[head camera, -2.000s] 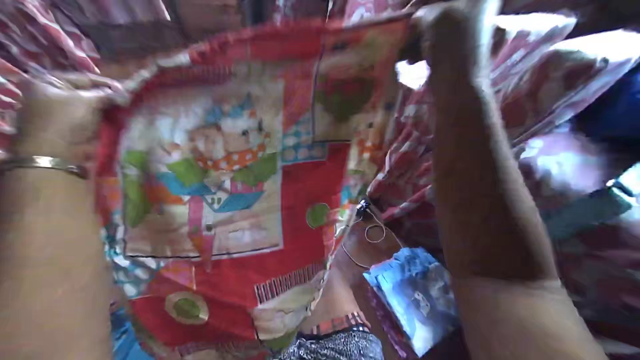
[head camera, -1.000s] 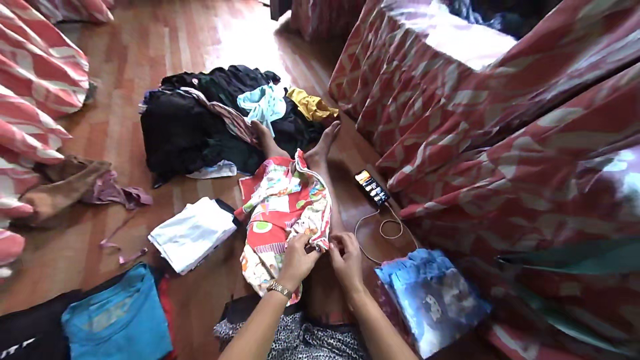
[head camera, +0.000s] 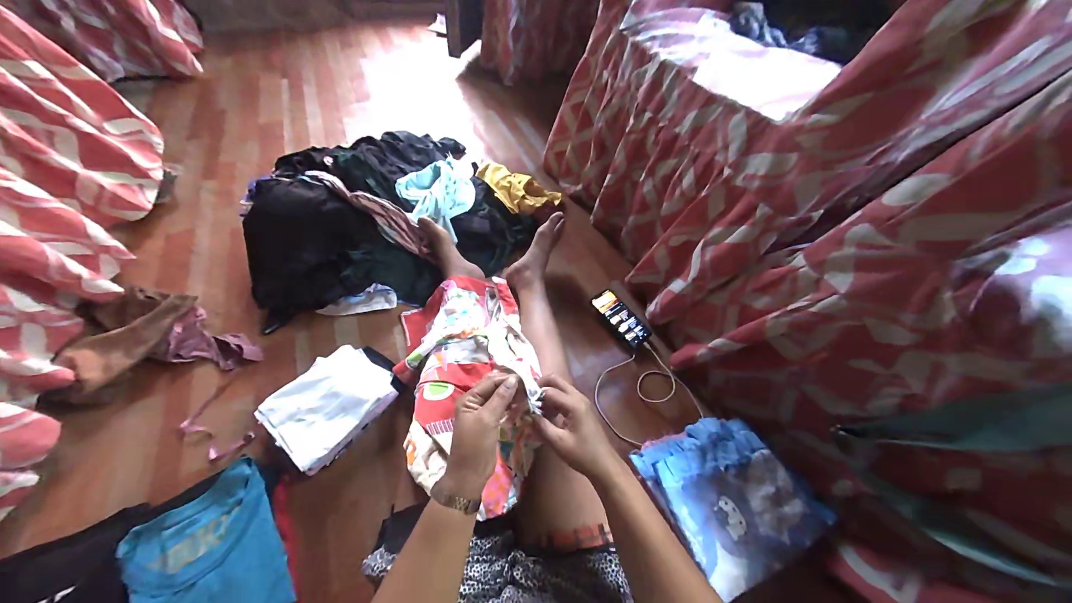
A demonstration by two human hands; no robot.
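A red and white printed cloth (head camera: 444,385) lies over my outstretched legs, partly bunched. My left hand (head camera: 479,431) pinches its edge between thumb and fingers, with a metal-banded watch or bracelet at the wrist. Close by on the right, my right hand (head camera: 572,423) grips a pale strip of the same cloth's edge. The two hands are a small gap apart, above my lap. Part of the cloth is hidden beneath my left hand.
Beyond my feet is a heap of dark clothes (head camera: 310,243). White folded cloth (head camera: 327,406) and a blue shirt (head camera: 209,540) lie left. At right are a phone (head camera: 621,318) on a cable (head camera: 657,385), blue folded fabric (head camera: 729,502) and patterned curtains (head camera: 754,243).
The printed cloth was held up and spread in front of me; now it lies on my legs. Both hands have come down and closer together. The view has tilted to show the floor.
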